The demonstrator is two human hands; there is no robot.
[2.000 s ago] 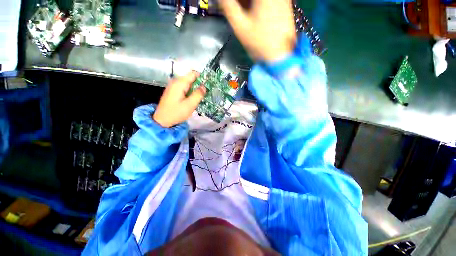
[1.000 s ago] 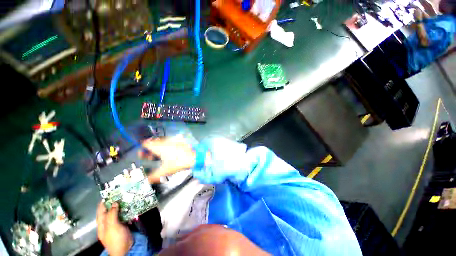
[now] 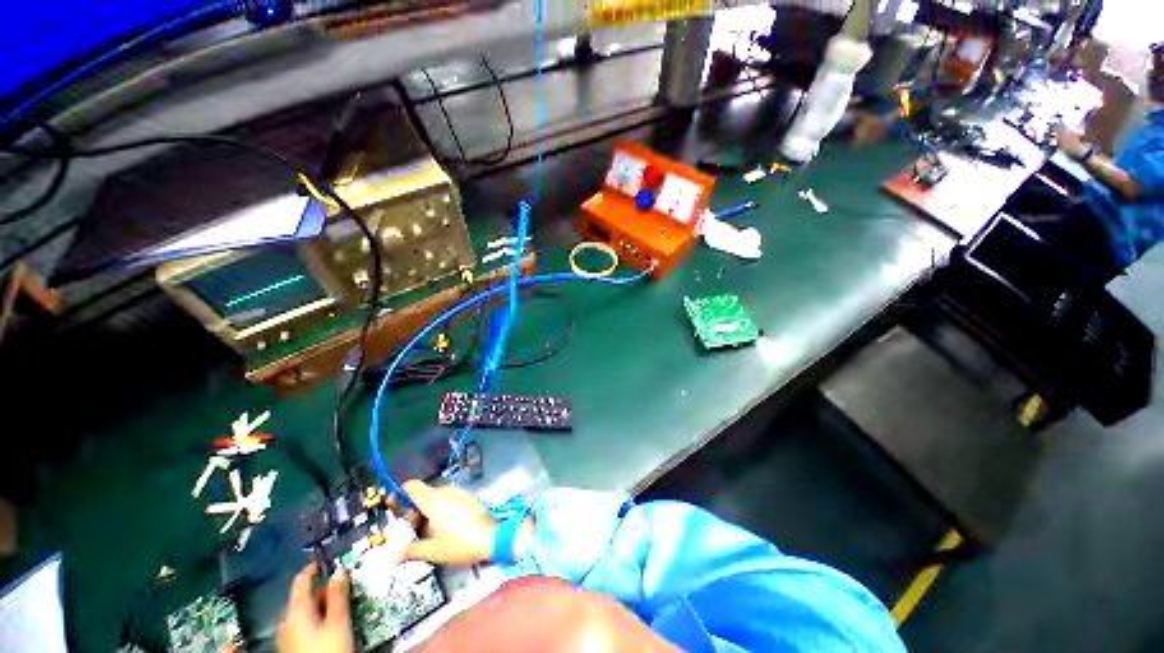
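Observation:
A green-white circuit board [image 3: 396, 602] lies near the bench's front edge with its connector edge facing the dark connector block and leads [image 3: 342, 520]. My left hand [image 3: 315, 615] holds the board's left side, cut off by the lower edge of the picture. My right hand [image 3: 449, 523], with a blue strap on the wrist, is at the board's upper right corner, where the thick blue cable [image 3: 380, 415] ends. Its fingertips are small and blurred, so whether they grip the cable end is unclear.
A remote control [image 3: 506, 411] lies behind my right hand. White connectors [image 3: 243, 498] and another board [image 3: 204, 625] are at left. A spare green board [image 3: 720, 322], orange box [image 3: 647, 211] and tape roll [image 3: 594, 260] are at right. An oscilloscope [image 3: 268, 296] stands behind. Another person's arm [image 3: 1108, 172] is far right.
The camera view has swung up and right across the bench. The board has moved from over my lap to the connector block, and my right hand has come to its corner by the blue cable.

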